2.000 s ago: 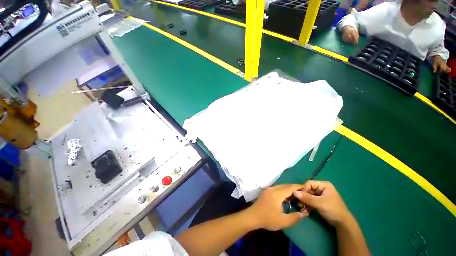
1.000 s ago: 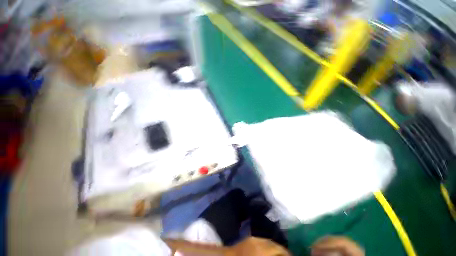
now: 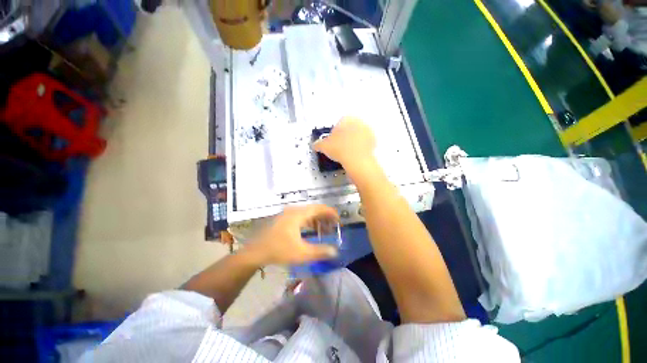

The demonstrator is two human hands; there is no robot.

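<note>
My left hand [image 3: 301, 237] is in front of the machine's front edge, slightly blurred. It holds a thin silvery square frame [image 3: 338, 232] between thumb and fingers. My right hand [image 3: 349, 144] reaches over the black fixture [image 3: 328, 164] on the white machine bed [image 3: 376, 106], fingertips down at its upper part. The fingers cover part of the fixture, so I cannot tell whether they grip anything. No dark housing can be made out.
The brass-coloured cylinder [image 3: 238, 25] hangs above the bed's far left. Crumpled white tissue [image 3: 272, 86] lies on the bed. A handheld controller [image 3: 216, 188] is at its left side. The white cover sheet [image 3: 557, 237] lies at right on the green surface [image 3: 461, 78].
The view has swung left to the machine. My hands were together over the green surface around a small dark piece; now they are apart, the right at the fixture, the left holding a frame.
</note>
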